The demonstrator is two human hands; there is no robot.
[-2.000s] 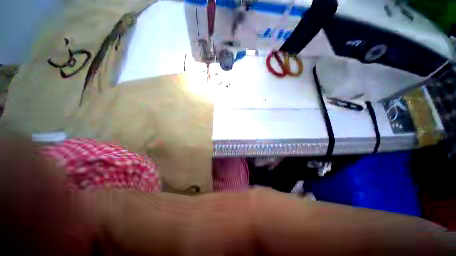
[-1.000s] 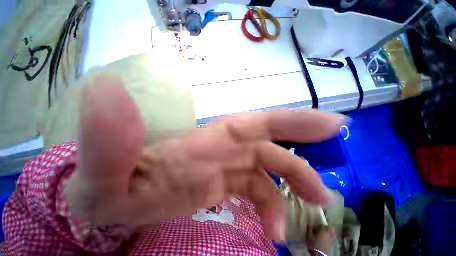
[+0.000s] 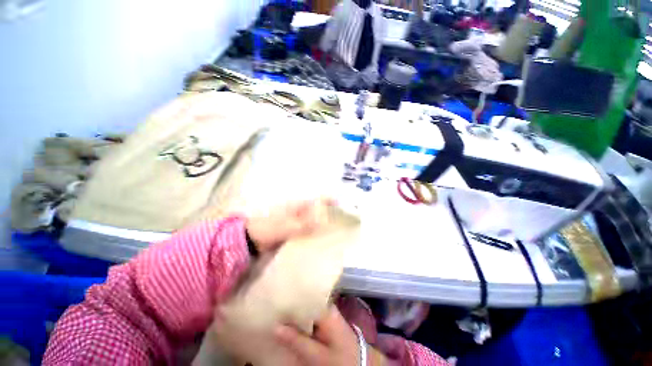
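Note:
A khaki cloth piece point(image 3: 304, 268) is held up in front of the table's front edge, left of the needle area. My left hand point(image 3: 289, 223) is on its upper edge, blurred by motion and glare. My right hand point(image 3: 332, 343), with a light band at the wrist, holds its lower part. Some fingers are hidden or blurred against the cloth. A flat pile of khaki panels point(image 3: 136, 175), dark motif on top, lies on the left of the table. The white sewing machine point(image 3: 565, 182) stands behind; its needle area point(image 3: 366, 175) is blurred.
Red and yellowish scissors point(image 3: 417, 191) lie right of the needle area, dark snips point(image 3: 492, 241) farther right. Black straps point(image 3: 472, 264) cross the front edge. Blue bins point(image 3: 39, 307) stand below at both sides. Khaki bundles point(image 3: 53, 175) are at far left. A green upright point(image 3: 600, 86) stands behind.
The view has lifted and shows the room behind. The hand that was spread open in front of the table is gone from there; both hands now hold a khaki piece.

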